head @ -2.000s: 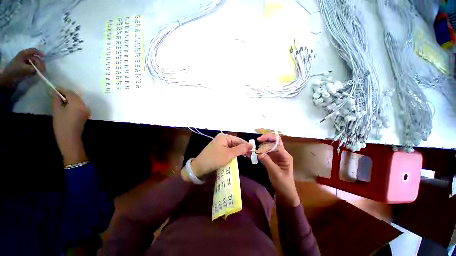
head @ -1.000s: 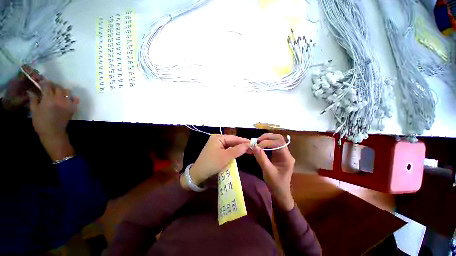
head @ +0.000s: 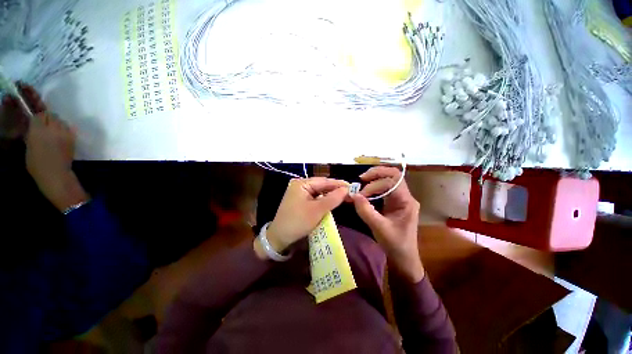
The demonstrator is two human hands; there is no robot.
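Note:
My left hand point(head: 301, 213) and my right hand point(head: 391, 214) meet over my lap, below the table edge. A small white label with dark print point(head: 354, 188) sits between their fingertips, around a thin white cable point(head: 398, 187). The cable end curves up past my right fingers to the table edge. Its other part runs left behind my left hand. A yellow label sheet point(head: 331, 259) hangs down from my left hand, with white printed labels and bare yellow areas. My fingers hide part of the cable.
White table point(head: 277, 142) ahead holds a curved cable bundle point(head: 229, 86), a label sheet point(head: 149, 62) and a hank with white ends point(head: 509, 104). More cables lie far right. A red stool point(head: 540, 207) stands under the edge at right. Another person's hands point(head: 52, 142) work at left.
The label, earlier a wider white flag, is now small against the cable, its print showing. The cable end has swung upward. The view has shifted, and the other person's hands appear farther left.

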